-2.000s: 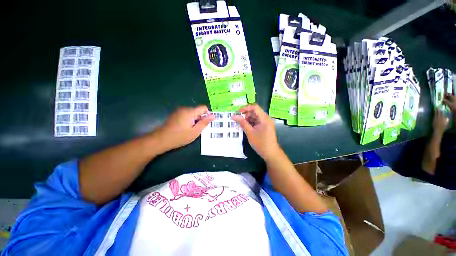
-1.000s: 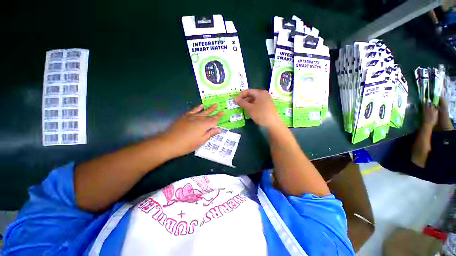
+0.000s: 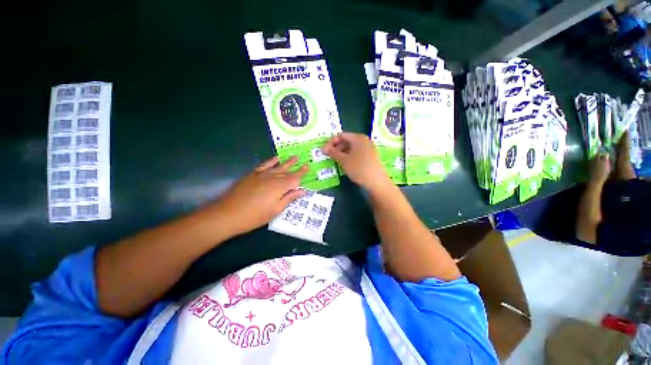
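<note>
A smart watch box (image 3: 291,107) lies on the dark green bench in front of me, its green bottom toward me, with another box's edge showing under it. My left hand (image 3: 263,194) is spread, its fingertips on the green bottom's left side and its palm side by the label sheet. My right hand (image 3: 355,157) has thumb and forefinger pinched at the right of the green part, beside a small white barcode label (image 3: 318,154). Whether the fingertips still hold a label is hidden. The label sheet (image 3: 305,216) lies tilted below the box.
A spare label sheet (image 3: 80,152) lies at the left. A small box pile (image 3: 429,121) is right of my hands, and a large fanned box stack (image 3: 511,135) is further right. An open cardboard carton (image 3: 492,278) stands below the bench edge. Another person's hands (image 3: 599,168) touch boxes at far right.
My hands left the label sheet; my left hand moved onto the box, my right to its green part. The sheet now lies tilted. Over the last second the hands have kept almost the same pose.
</note>
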